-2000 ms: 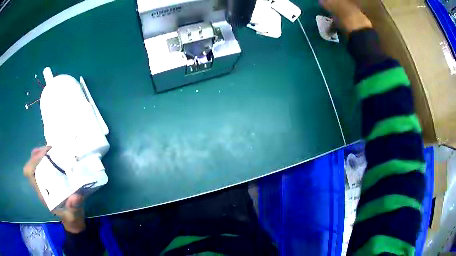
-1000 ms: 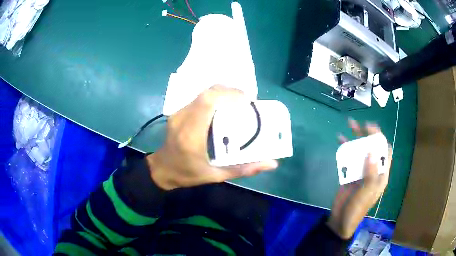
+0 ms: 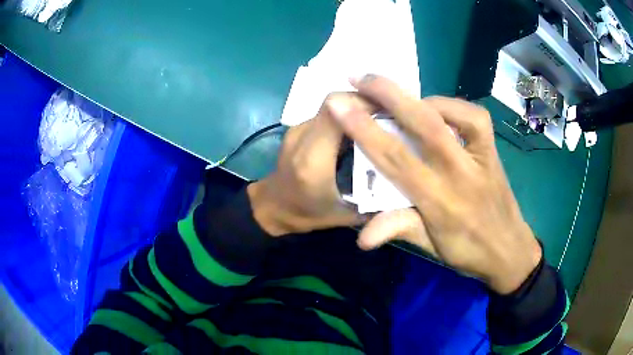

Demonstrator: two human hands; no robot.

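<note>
A white camera body (image 3: 361,59) lies over the green bench, its far end cut off by the top edge. My left hand (image 3: 309,173) grips the bracket at its near end. My right hand (image 3: 451,180) holds a white plate (image 3: 375,182) with a keyhole slot against the bracket's end face, its fingers across the plate. Most of the plate and the bracket is hidden by my hands. A black tail cable (image 3: 251,139) with a small pale end runs out to the left of my left hand, near the bench edge.
The screw feeder (image 3: 531,93) stands at the right, with the black electric screwdriver (image 3: 607,109) beside it. Small white plates (image 3: 573,132) lie behind the driver tip. A blue bin (image 3: 114,159) at the left holds bagged white pieces (image 3: 73,142). Brown cardboard (image 3: 602,260) is at the right edge.
My right hand has moved left with the white plate and brought it onto the bracket's end face. The view has shifted, so the camera body sits further right and higher.
</note>
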